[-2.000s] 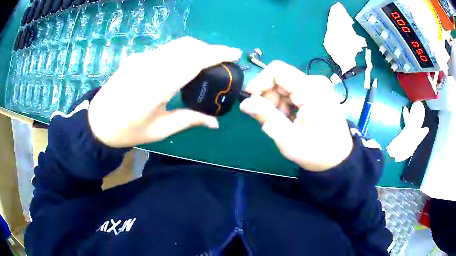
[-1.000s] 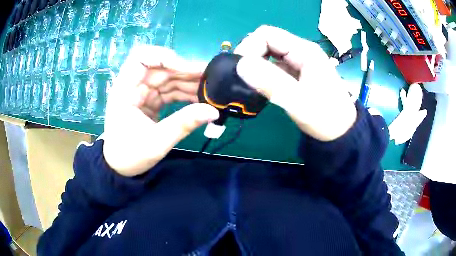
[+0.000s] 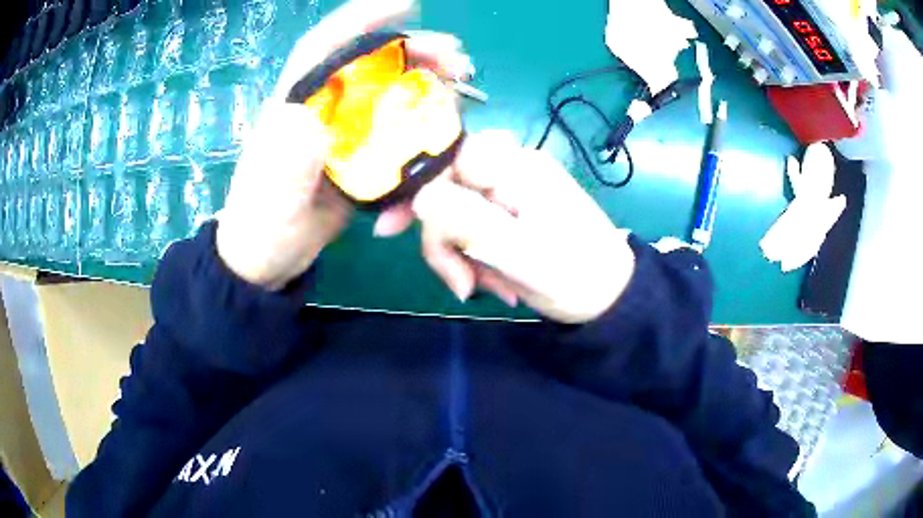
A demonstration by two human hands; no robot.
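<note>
The charging case (image 3: 390,116) is open, with its black outside and bright orange inside facing up. My left hand (image 3: 288,182) holds it from the left and behind. My right hand (image 3: 516,228) is at the case's lower right edge, fingers curled and blurred; whether it grips the case or something small is hidden. The inside is overexposed, so I cannot tell if earbuds sit in it. A pale stem (image 3: 470,90), perhaps an earbud, lies on the mat just beyond the case.
The clear blister tray (image 3: 132,132) lies at left, with black cases at its far corner. A black cable (image 3: 577,101), white piece (image 3: 653,40), blue pen (image 3: 707,192), meter (image 3: 774,35), red box (image 3: 815,111) and crumpled white glove (image 3: 805,212) are at right.
The case has gone from closed to open and moved left and up in my left hand. The cable plug with white tag seen below it is out of sight there. My right hand has moved lower.
</note>
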